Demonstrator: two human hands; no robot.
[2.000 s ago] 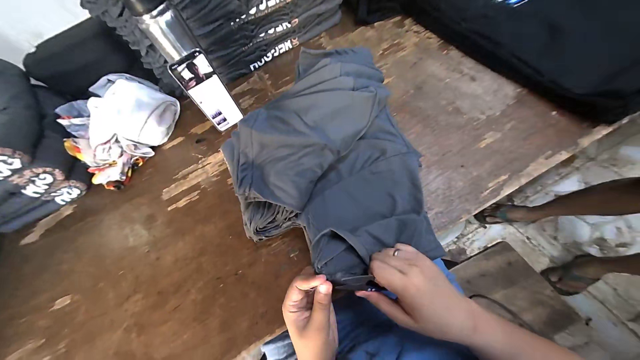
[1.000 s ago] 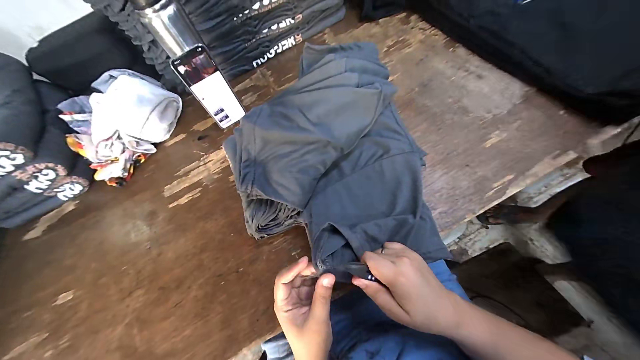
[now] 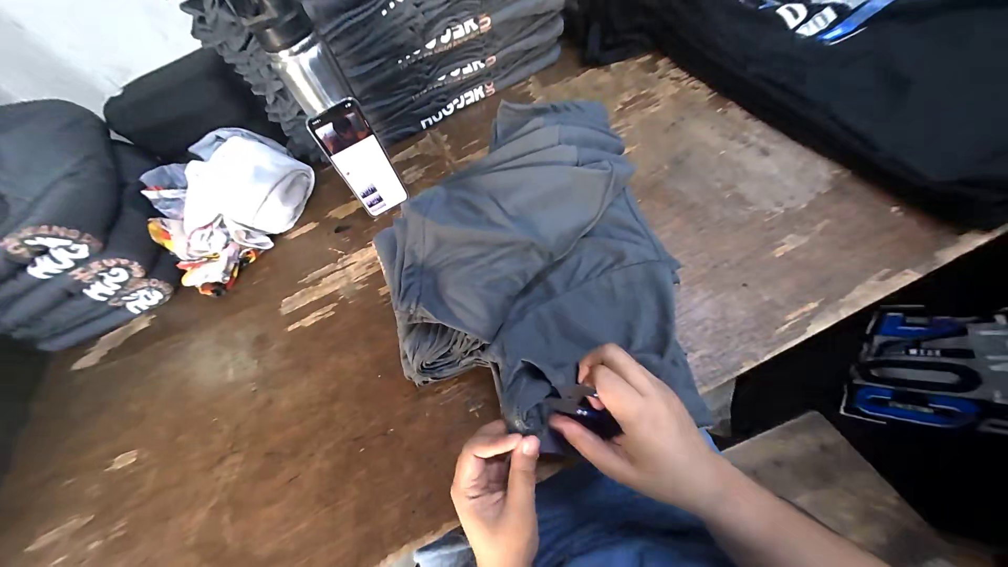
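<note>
A stack of dark grey fabric garments [image 3: 520, 260] lies on the wooden table, its near end hanging toward my lap. The fingertips of my left hand [image 3: 500, 488] pinch the edge of the top garment's opening. Just right of it, my right hand [image 3: 638, 425] holds a small dark tool [image 3: 587, 413] with a pointed metal end against the same edge; it looks like thread snips, though the fingers partly cover it.
Behind the garments, a smartphone [image 3: 358, 157] leans on a steel bottle [image 3: 311, 75], with folded printed clothes [image 3: 449, 71] beyond. A bundled white cloth [image 3: 244, 185] and dark printed garments [image 3: 55, 228] sit left. Black fabric [image 3: 866, 102] covers the far right corner. Someone in printed dark clothing [image 3: 929, 370] is at the right.
The dark printed clothing has come into view at the right, where legs and sandalled feet showed two seconds ago. Both my hands stay at the garment's edge.
</note>
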